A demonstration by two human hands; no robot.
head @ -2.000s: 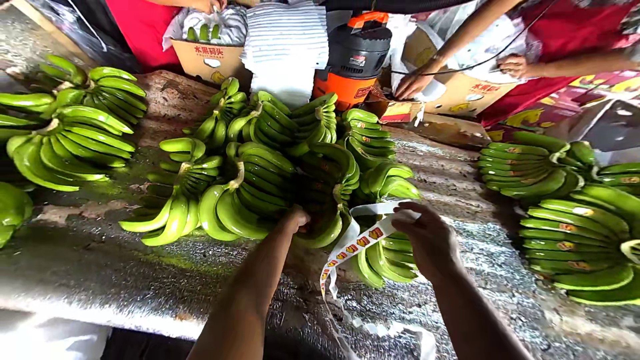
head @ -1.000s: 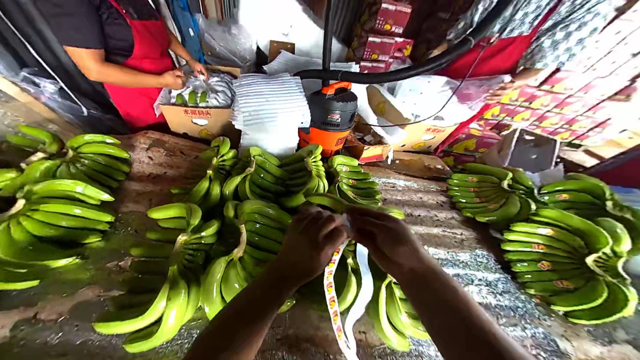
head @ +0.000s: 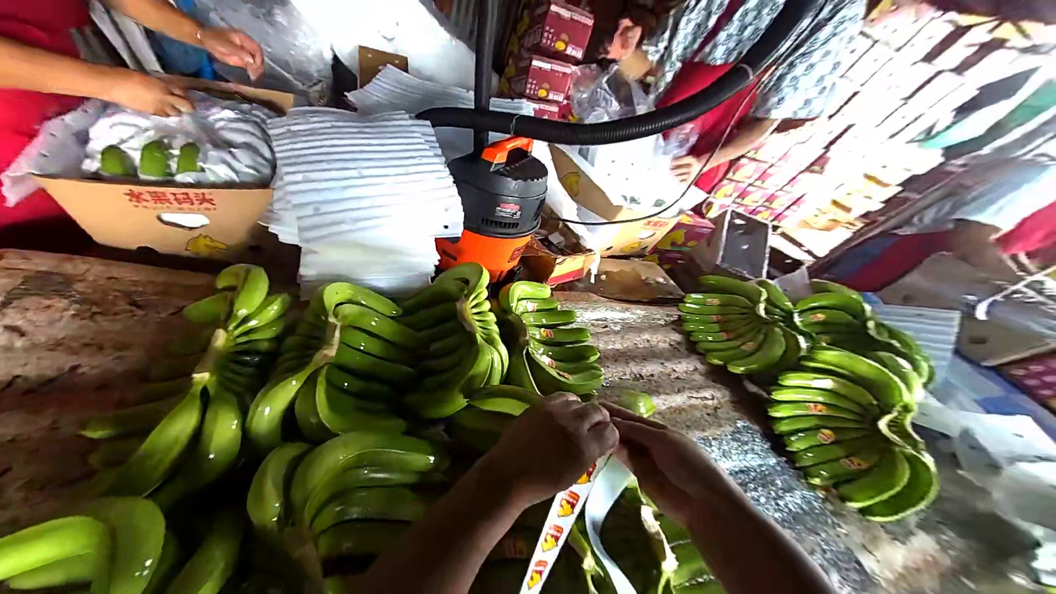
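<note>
My left hand (head: 554, 445) and my right hand (head: 660, 454) meet near the lower middle of the view, above hands of green bananas. A strip of printed stickers (head: 554, 528) hangs from my left fingers, and a pale backing strip (head: 606, 528) hangs beside it, close to my right hand. My fingertips are bunched together and hide what lies between them. Partly under my hands are green bananas (head: 495, 404). Another hand of bananas (head: 557, 342), with small stickers on it, lies just beyond. More bananas (head: 363, 478) lie to the left of my left forearm.
Stickered green bananas (head: 833, 412) lie on the worn surface (head: 660, 355) at right. Behind stand an orange and black vacuum (head: 495, 206) with a black hose (head: 627, 130), stacked foam sheets (head: 355, 181) and a cardboard box (head: 157, 219). Co-workers' hands are at boxes at back left and back right.
Two seconds ago my left hand was on the bananas and my right hand held the strip apart from it. Since then my hands have come together with the strip between them.
</note>
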